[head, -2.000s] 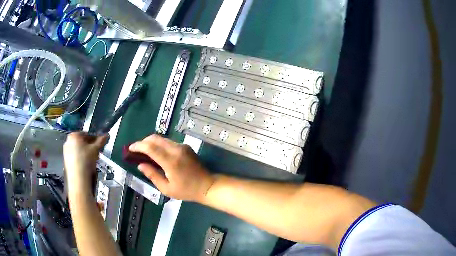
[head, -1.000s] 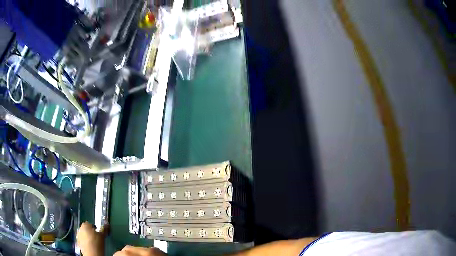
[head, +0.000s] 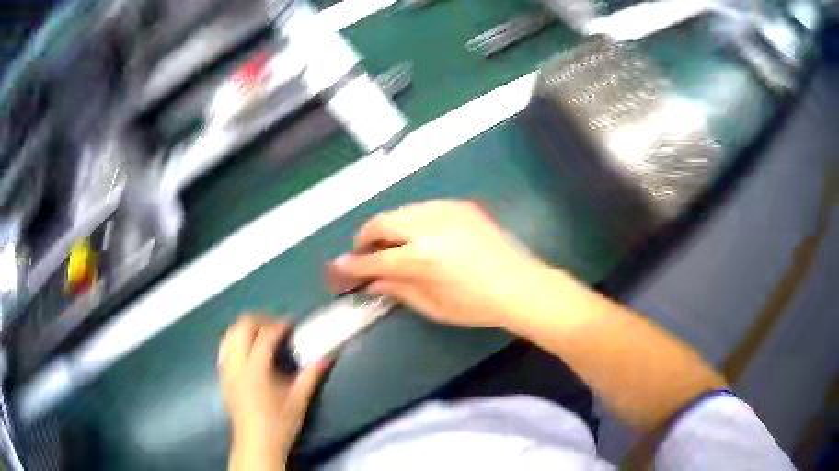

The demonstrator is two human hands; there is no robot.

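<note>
A short-looking silver fixture bar (head: 339,329) lies at a slant over the green bench in front of me, blurred. My left hand (head: 262,382) holds its left end, with the thumb on the near edge. My right hand (head: 446,262) is over the bar's far right end, which its fingers partly hide. A small reddish-brown pressing block (head: 342,274) shows at its fingertips, mostly covered. Blur hides whether the block touches the bar, and the small marks on the bar cannot be made out.
A stack of fixture bars (head: 635,124) stands at the upper right by the bench edge. A long white guide rail (head: 276,235) crosses behind my hands. Blurred machines with a yellow-and-red button (head: 81,267) are at the left. The grey aisle (head: 782,276) is at the right.
The view has swung, putting the bar stack at the upper right. Both hands have come together over the green bench, with a silver bar in my left hand, which held a darker bar two seconds ago.
</note>
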